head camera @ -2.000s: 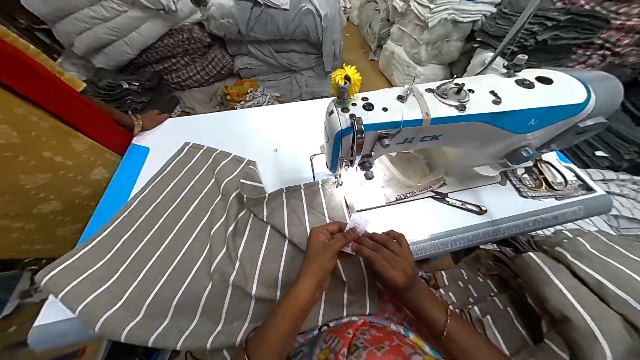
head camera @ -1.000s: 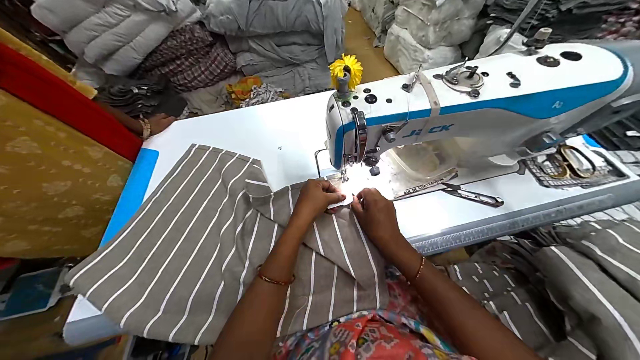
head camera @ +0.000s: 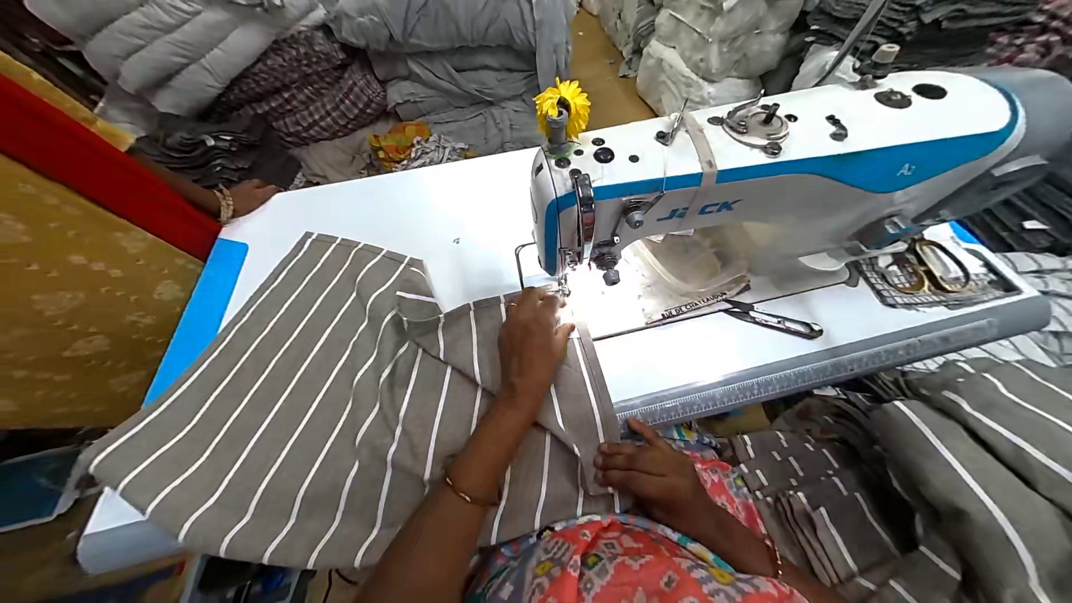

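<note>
A grey-brown fabric piece with white stripes (head camera: 310, 394) lies across the left of the white sewing table and reaches the needle area of a Jack sewing machine (head camera: 779, 184). My left hand (head camera: 534, 339) rests on the cloth just in front of the lit presser foot (head camera: 566, 286), its fingertips beside the foot. Nearer my body, my right hand (head camera: 649, 469) is at the fabric's right edge below the table's front edge, fingers spread and thumb raised. Whether its fingertips pinch the cloth cannot be told.
Thread snips (head camera: 772, 320) lie right of the needle, near a clear plastic piece. A wire basket (head camera: 946, 276) holds scissors. A measuring tape (head camera: 754, 381) runs along the front edge. Another person's hand (head camera: 249, 198) rests at the table's far left corner. Striped cloth (head camera: 963, 452) is heaped at right.
Both hands were together at the cloth near the needle. My right hand has moved back toward my body, along the fabric's right edge; my left hand remains by the presser foot, now laid flatter.
</note>
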